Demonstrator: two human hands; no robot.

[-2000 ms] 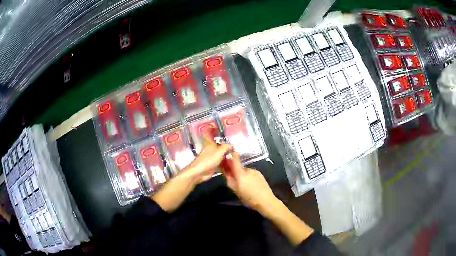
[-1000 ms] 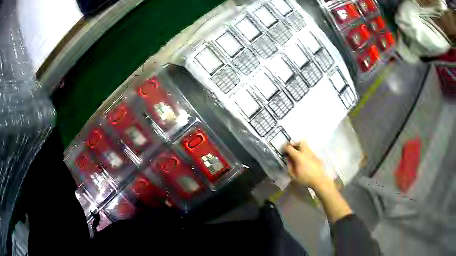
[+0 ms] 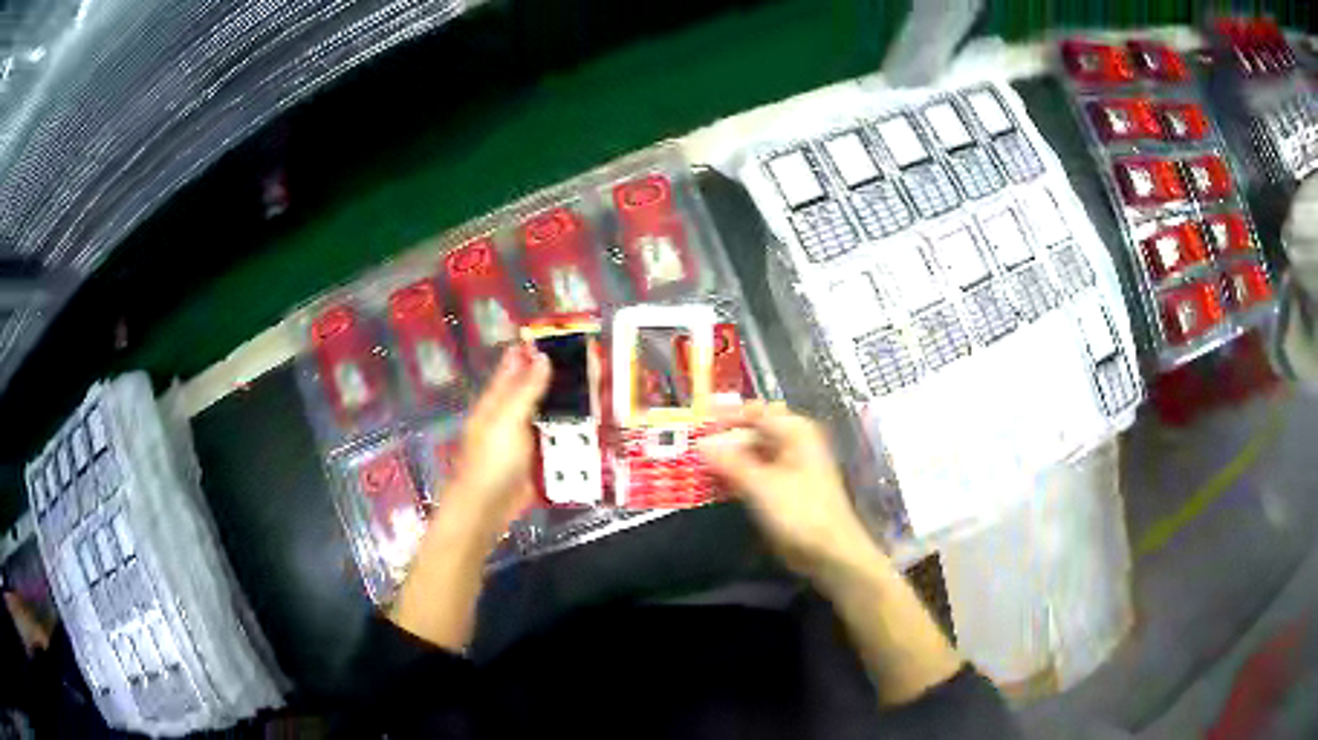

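Note:
My left hand (image 3: 499, 441) holds a red keypad phone (image 3: 568, 412) upright, its dark screen and pale keys facing me. My right hand (image 3: 781, 470) holds a thin front cover (image 3: 662, 362) by its lower right side. The cover has a white-framed, see-through window and a red key grid. It is beside the phone, a small gap apart. Both are above a clear tray (image 3: 336, 477) of red phones lying back up. Part of the tray is hidden by my hands.
A white stack with black-outlined covers (image 3: 925, 260) is at right, another (image 3: 109, 549) at far left. A second phone tray (image 3: 1171, 188) is further right. The green belt (image 3: 477, 130) runs behind, with a grey post (image 3: 925, 41) and silvery piles (image 3: 174, 87) beyond.
My right hand has taken a cover from the front corner of the right stack and brought it over the tray. My left hand is visible again, holding a phone. The view has swung back left.

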